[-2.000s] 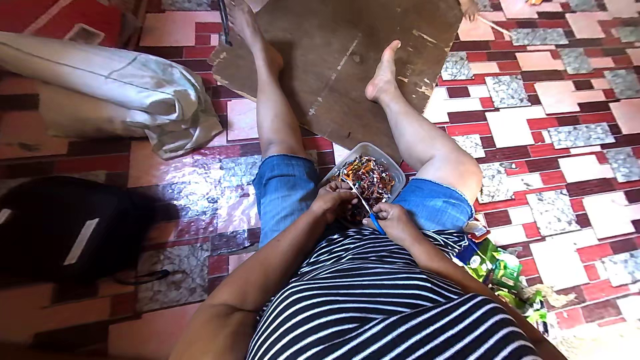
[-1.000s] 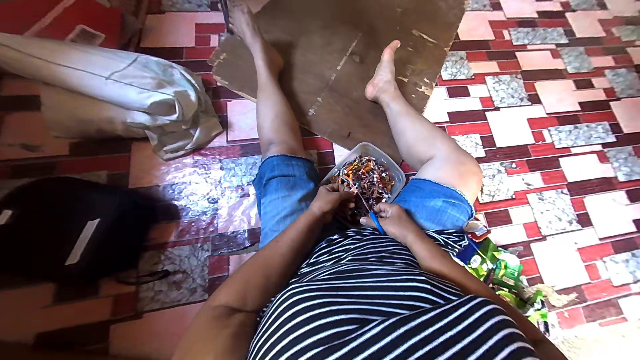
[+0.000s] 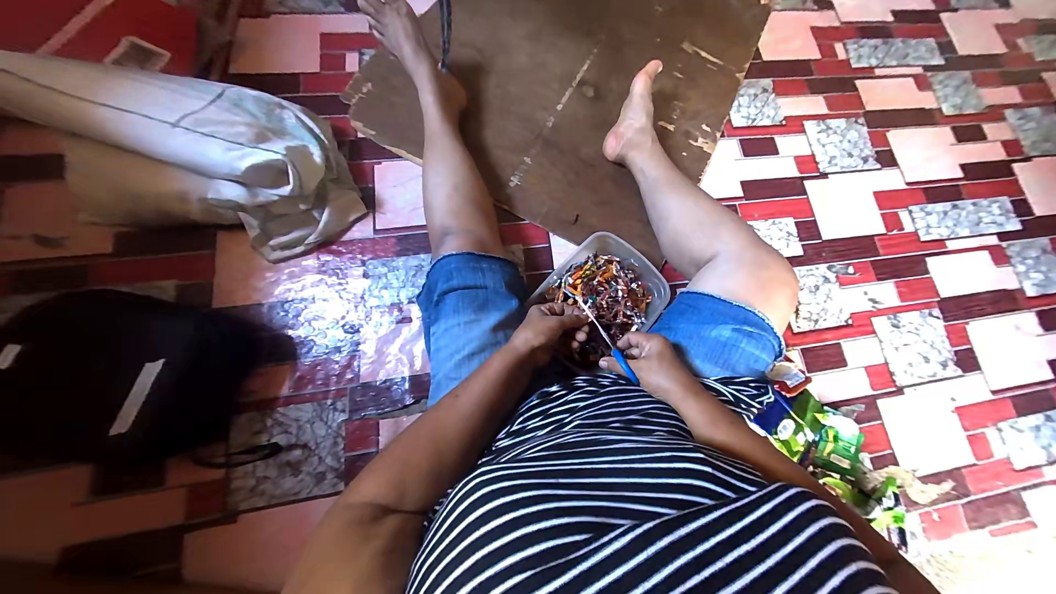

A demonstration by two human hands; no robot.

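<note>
A clear plastic container (image 3: 657, 285) stands on the floor between my thighs, filled with many small multicoloured strips (image 3: 606, 289), perhaps cut wrapper pieces. Over its near right side, my right hand (image 3: 652, 359) is closed on the blue handle of a pair of scissors (image 3: 624, 365), whose blades point up and left across the strips. Close to the blades, over the near left rim, my left hand (image 3: 551, 326) has its fingers pinched together. Whether something small is between those fingers cannot be told.
A brown board (image 3: 536, 99) lies beneath my feet. At the left are a pale sack (image 3: 272, 157) and a black bag (image 3: 74, 379). Green and coloured wrappers (image 3: 833, 445) lie beside my right hip on the patterned floor (image 3: 932, 330).
A small hand or foot visible at the top right edge two seconds ago is out of view. My hands have stayed over the container, with the scissors still in my right hand.
</note>
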